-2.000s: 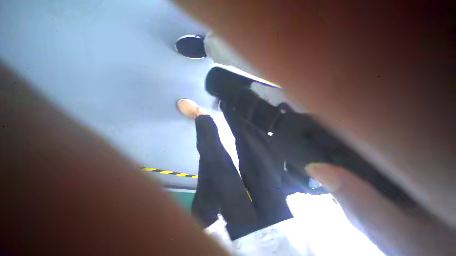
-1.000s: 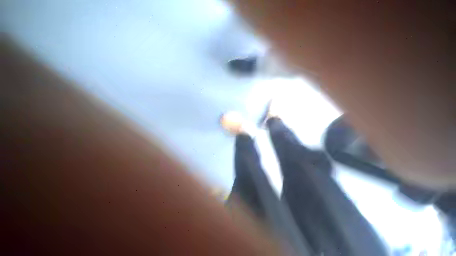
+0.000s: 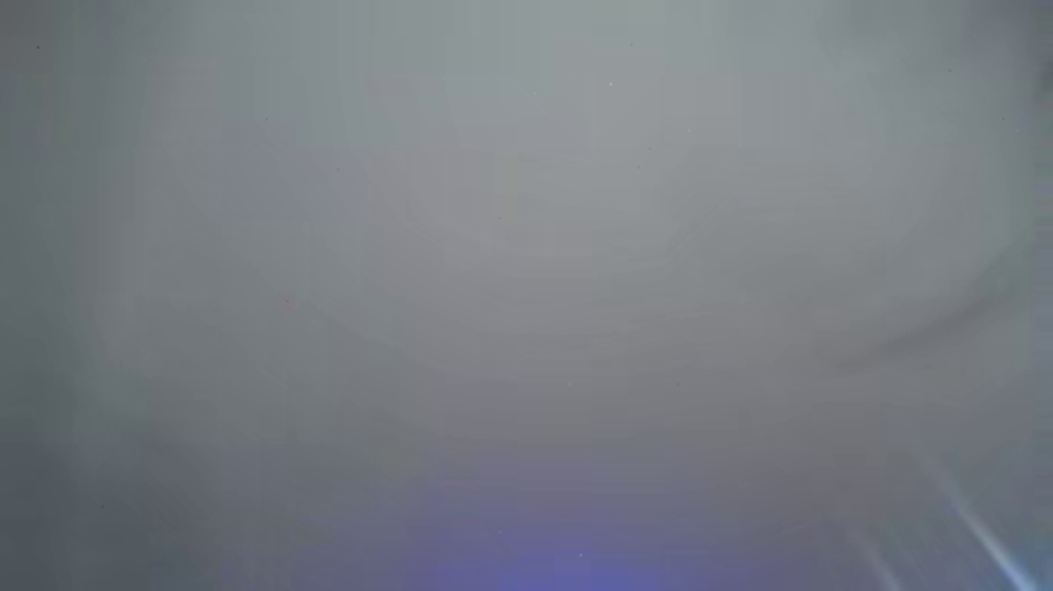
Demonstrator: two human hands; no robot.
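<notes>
A blurred grey surface (image 3: pixel 520 266) fills nearly the whole head view, very close to the lens. What it is cannot be told. A blue-violet glow lies on it at the bottom centre. A faint dark line or fold crosses it at the right. Neither of my hands is in view.
Thin pale streaks (image 3: pixel 987 543) show at the lower right corner. The left edge and lower left corner are darker. No floor, bench or person can be made out.
The large blurred fingers, the dark strap-like thing, the dark-trousered legs, the shoes and the pale floor have all gone from view. A close grey surface has replaced them.
</notes>
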